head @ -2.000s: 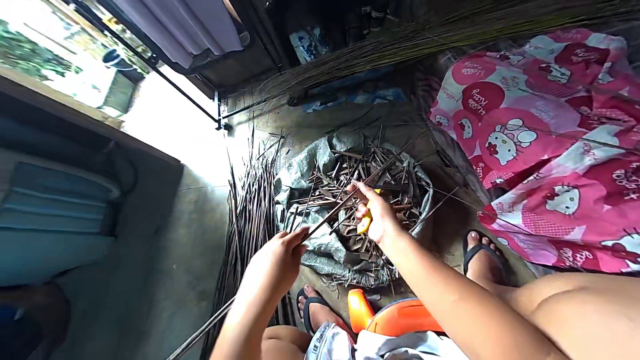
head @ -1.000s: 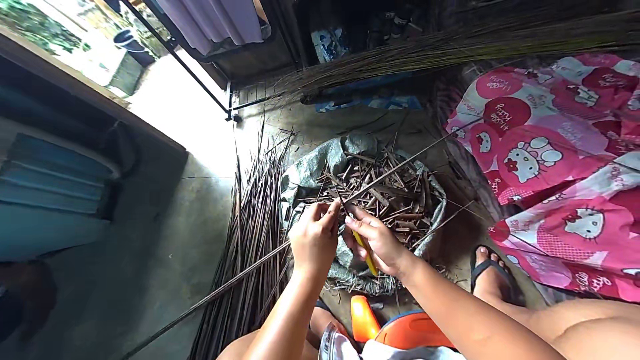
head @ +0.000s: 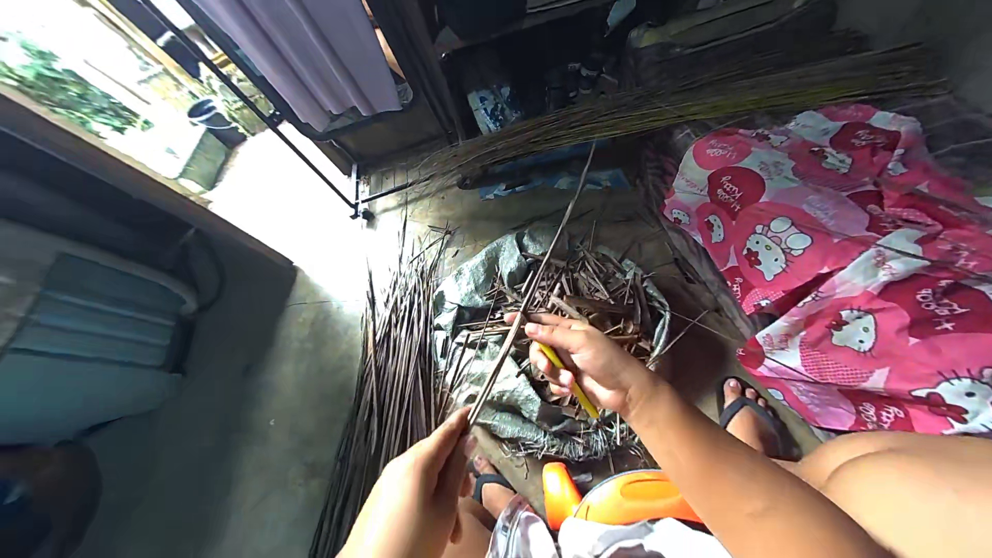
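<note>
My left hand (head: 422, 488), low in the view, pinches one end of a long thin brown palm midrib (head: 535, 283) that slants up and to the right. Further up the strip, the fingers of my right hand (head: 585, 360) touch it; the same hand holds a tool with a yellow handle (head: 570, 380), whose working end is hidden. Beneath both hands lies an open woven plastic sack (head: 484, 271) heaped with short dry brown scraps (head: 597, 287). Left of the sack, a bundle of long dark strips (head: 395, 349) rests on the floor.
A pink printed cloth (head: 814, 310) lies at the right. Behind the sack stretches a long bundle of thin stalks (head: 697, 101). An orange plastic object (head: 635, 496) is near my lap, between my sandalled feet. A black metal frame (head: 356, 205) stands at the upper left beside a curtain.
My left hand has moved down and away from my right hand, which was close beside it one second ago. The held strip now points more steeply upward.
</note>
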